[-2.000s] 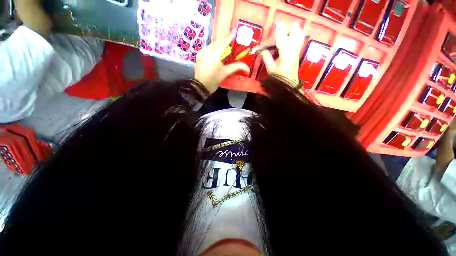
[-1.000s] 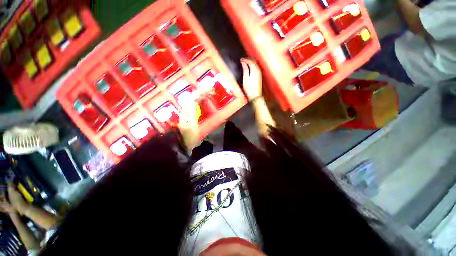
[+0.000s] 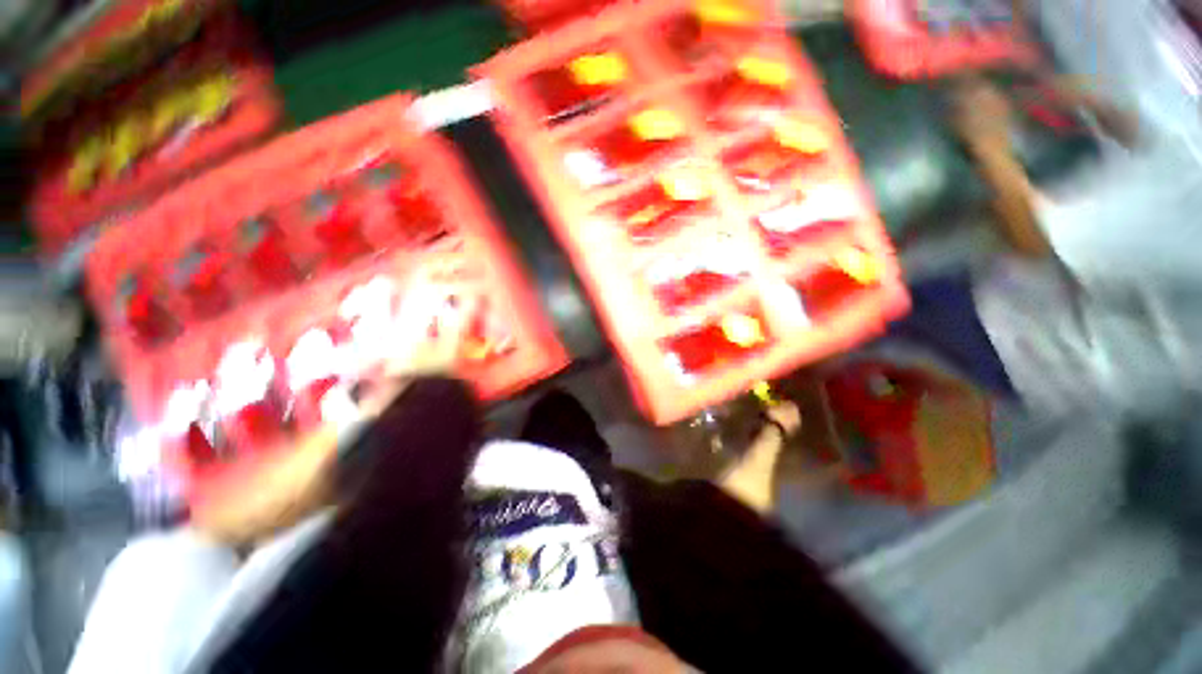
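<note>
The frame is blurred. The work tray (image 3: 270,316) lies at left, with two rows of red phone back covers (image 3: 419,215); the near row has glaring white patches. My left hand (image 3: 411,366), blurred and partly behind my dark sleeve, is over the tray's near edge at its right part; its fingers and any hold cannot be made out. My right hand (image 3: 762,445) is below the near edge of the neighbouring tray (image 3: 643,379). A small yellow spot shows at its fingertips; whether it is held is unclear. That tray carries red parts with yellow tabs (image 3: 745,329).
A further tray with yellow pieces (image 3: 152,132) is at upper left. Another person's forearm (image 3: 270,490) with a white sleeve reaches in at lower left. Another person's arm (image 3: 1002,171) is at upper right. A red and tan object (image 3: 910,435) lies below right of the trays.
The view has swung right, and the trays appear further left. My right hand has moved from between the trays to below the neighbouring tray. A forearm with a white sleeve now shows at lower left.
</note>
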